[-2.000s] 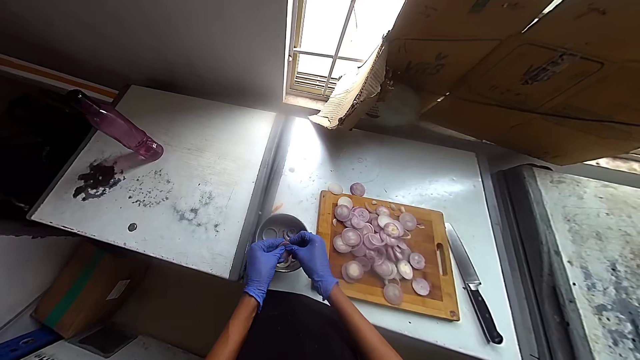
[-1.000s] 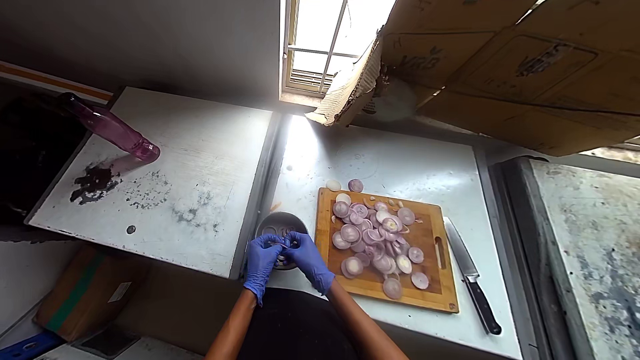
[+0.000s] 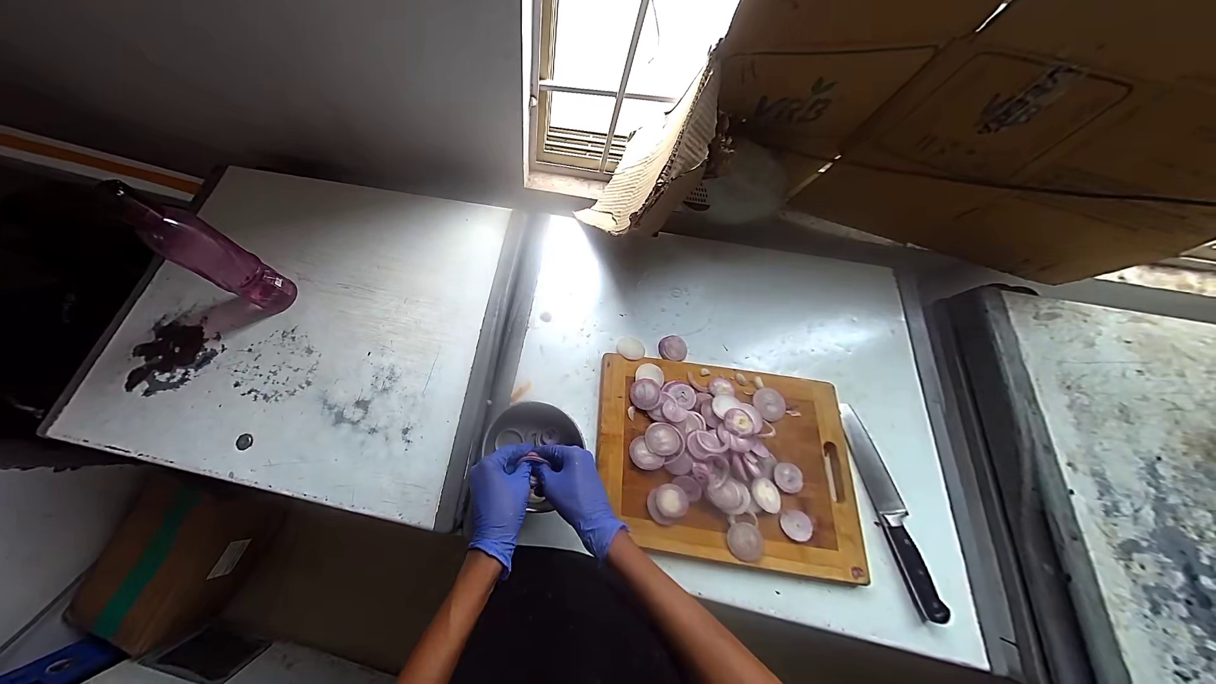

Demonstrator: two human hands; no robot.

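My left hand [image 3: 501, 494] and my right hand [image 3: 575, 489], both in blue gloves, meet over a round metal bowl [image 3: 535, 410]. Their fingertips pinch a small pinkish onion piece [image 3: 533, 458] between them. Pale onion rings [image 3: 509, 439] lie inside the bowl, partly hidden by the hands. To the right, a wooden cutting board [image 3: 617, 494] holds a heap of sliced red onion [image 3: 712, 437]. Two onion slices, one white [image 3: 631, 348] and one purple [image 3: 673, 348], rest on the white surface behind the board's far left corner.
A kitchen knife [image 3: 893, 513] with a black handle lies right of the board. On the left white top [image 3: 380, 275] is a pink bottle [image 3: 214, 255] near dark stains. Large cardboard [image 3: 912, 114] overhangs the back right, beside a window [image 3: 608, 85]. A taped carton [image 3: 161, 560] sits lower left.
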